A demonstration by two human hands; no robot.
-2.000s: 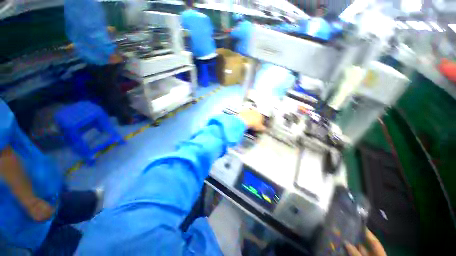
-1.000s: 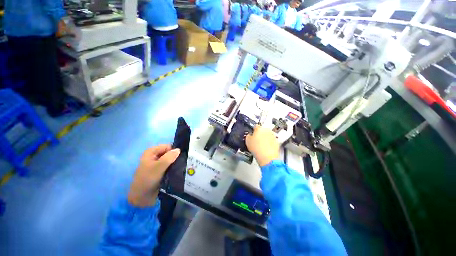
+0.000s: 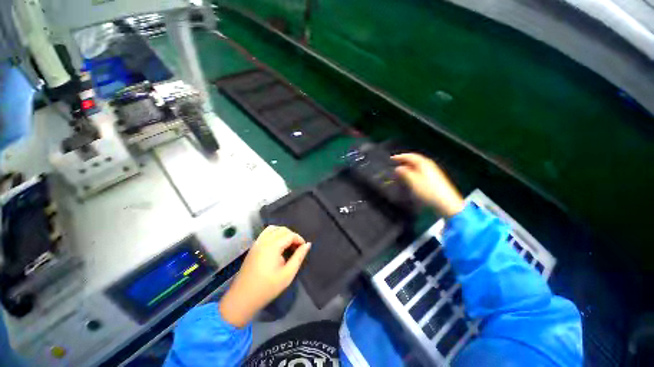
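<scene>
My right hand (image 3: 428, 183) grips a black phone body (image 3: 381, 172) over the far right part of the black component tray (image 3: 320, 247). The phone body is blurred, with small light and orange marks. My left hand (image 3: 267, 271) is at the tray's near left edge, thumb and fingers drawn together, with nothing visible in them. A small white mark shows in a tray pocket. Another dark phone body (image 3: 27, 213) lies in the left fixture at the picture's left edge.
The white machine (image 3: 136, 215) stands left, with its lit control screen (image 3: 161, 278), center unit (image 3: 93, 161) and right fixture (image 3: 143, 115). A white slotted tray (image 3: 401, 304) lies under my right forearm. Another black tray (image 3: 280, 111) lies on the green bench behind.
The view has swung right, from the machine to the trays. My right hand has left the left fixture and now holds a phone body. My left hand no longer shows the black slab.
</scene>
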